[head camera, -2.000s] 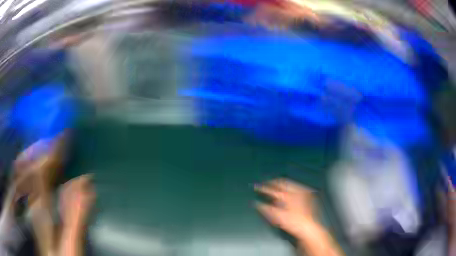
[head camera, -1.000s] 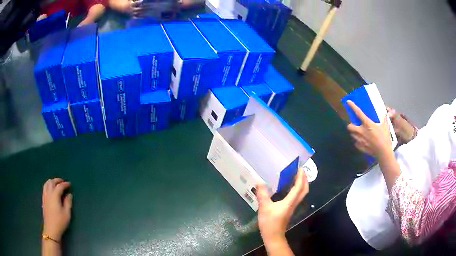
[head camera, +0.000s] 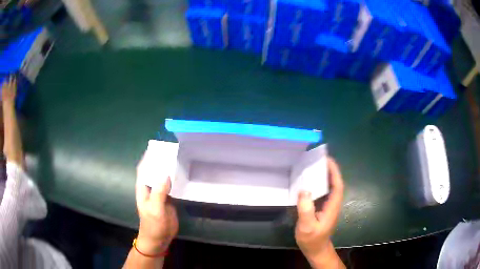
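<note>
An open carton (head camera: 239, 173) stands at the bench's near edge in front of me. Its inside is white and looks empty, and its lid stands up at the back with a bright blue edge. The white side flaps are folded outward at both short ends. My left hand (head camera: 155, 210) holds the left end, thumb on the flap. My right hand (head camera: 318, 213) holds the right end the same way. A white oval-ended device (head camera: 435, 164) lies on the bench to the right.
Stacked blue cartons (head camera: 300, 31) stand at the far side of the green bench (head camera: 131, 100) and reach to the right. A person's hand (head camera: 9, 92) is at a blue and white box (head camera: 34, 55) at left. Another person's sleeve (head camera: 463, 249) shows at lower right.
The open carton has moved left and turned to face me squarely. My left hand has taken hold of its left end. The white device, mostly hidden before, now shows fully.
</note>
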